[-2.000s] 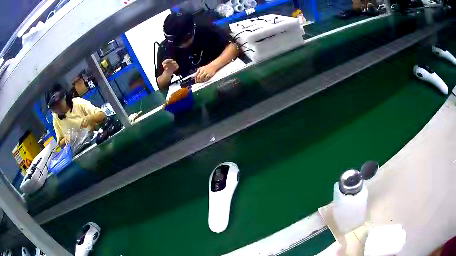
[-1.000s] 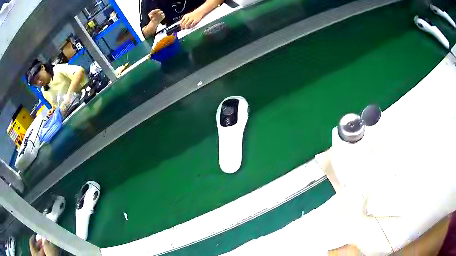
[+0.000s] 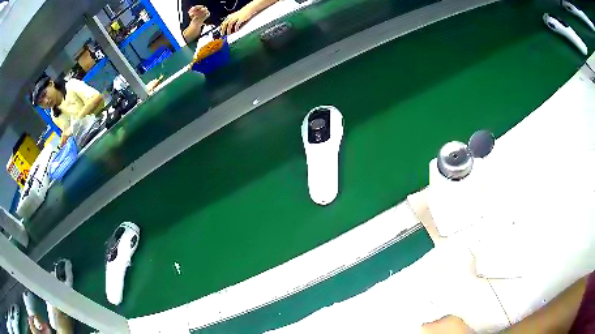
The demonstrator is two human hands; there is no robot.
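Note:
A white handset (image 3: 323, 163) with a glossy black panel lies on the green conveyor belt in front of me, its wide head pointing away. A white dispenser bottle (image 3: 450, 209) with a silver top stands on the pale bench at the right, its round lid flipped open. The folded white wipes beside it are washed out by glare. Part of my right hand (image 3: 449, 325) shows at the bottom edge, with my forearm and a dark red sleeve at the lower right corner. The rest of that hand is cut off. My left hand is out of the picture.
More handsets lie on the belt at the lower left (image 3: 122, 262) and far upper right (image 3: 565, 33). A grey rail (image 3: 215, 111) runs behind the belt. Two people work beyond it, near a blue bin (image 3: 212, 61). Another person's hand shows at bottom left behind a white strut (image 3: 62, 290).
The view has tilted down, so the far workers sit higher in the picture. My right forearm and part of my hand have come in at lower right. The middle handset has shifted rightward along the belt.

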